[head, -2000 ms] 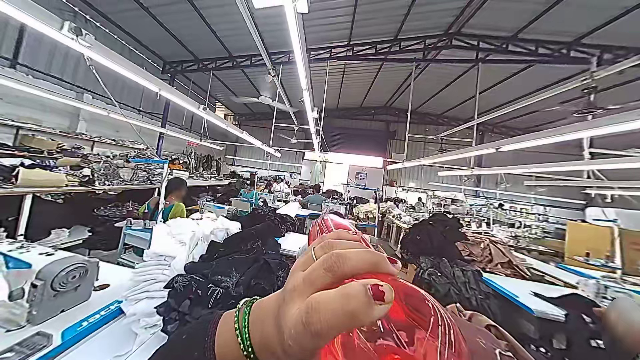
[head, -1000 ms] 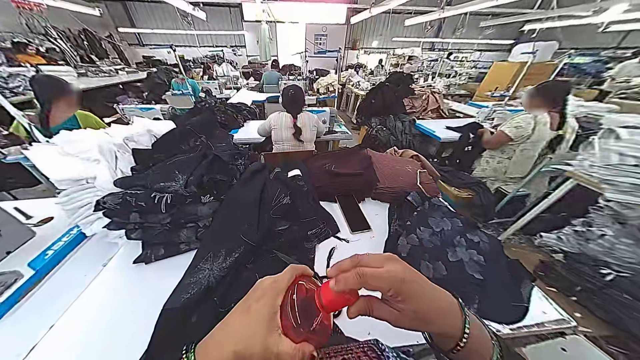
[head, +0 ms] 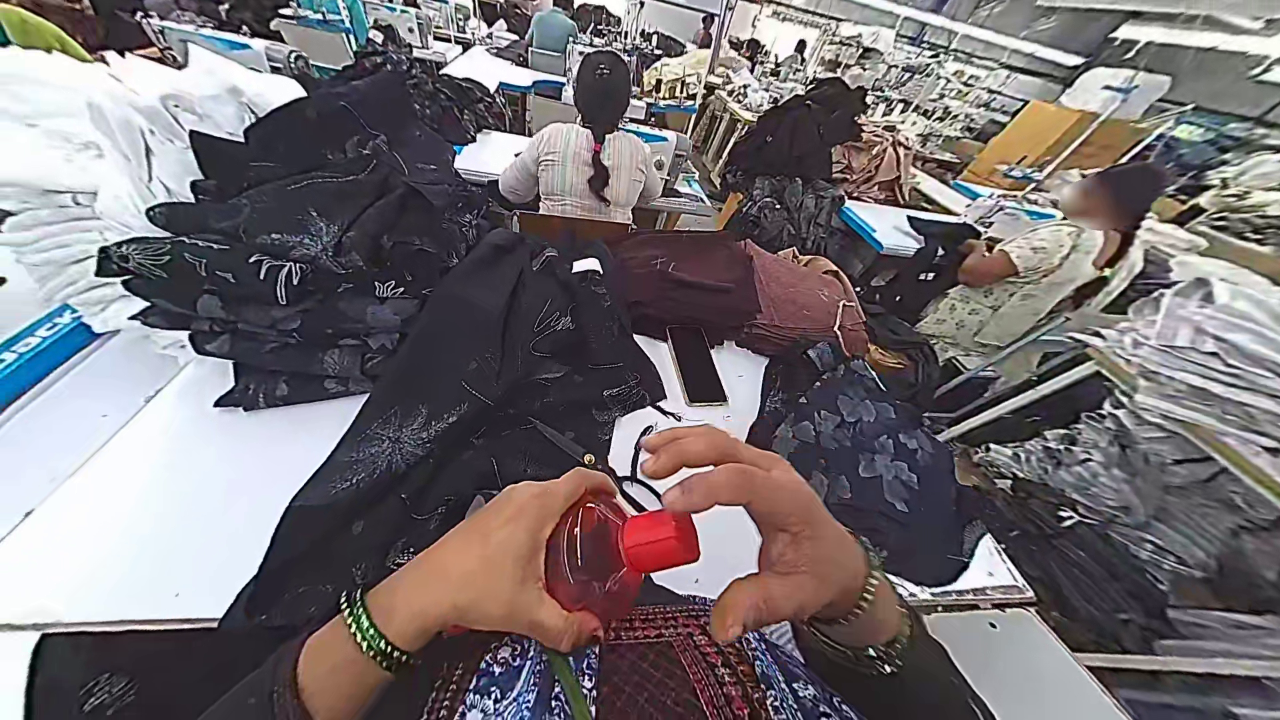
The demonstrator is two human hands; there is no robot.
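Observation:
My left hand (head: 500,560) grips a clear red plastic bottle (head: 590,560), which is tilted with its red screw cap (head: 660,541) pointing right. The cap is on the bottle's neck. Just right of the cap, my right hand (head: 770,530) is held with thumb and fingers apart and nothing between them. Beyond the bottle, black-handled scissors (head: 590,460) lie partly on black embroidered cloth (head: 480,380). A smartphone (head: 697,366) with a dark screen rests on the white table (head: 200,500).
Piles of dark printed garments (head: 300,240) and white cloth (head: 130,130) stand at left. Folded maroon cloth (head: 680,280) lies ahead, dark floral cloth (head: 870,470) at right. One person (head: 590,160) sits ahead with their back to me; another person (head: 1040,260) sits at right.
The view has tipped down to the table. One second ago my right hand held the red cap; now its fingers have let go and spread apart beside it. My left hand keeps the bottle.

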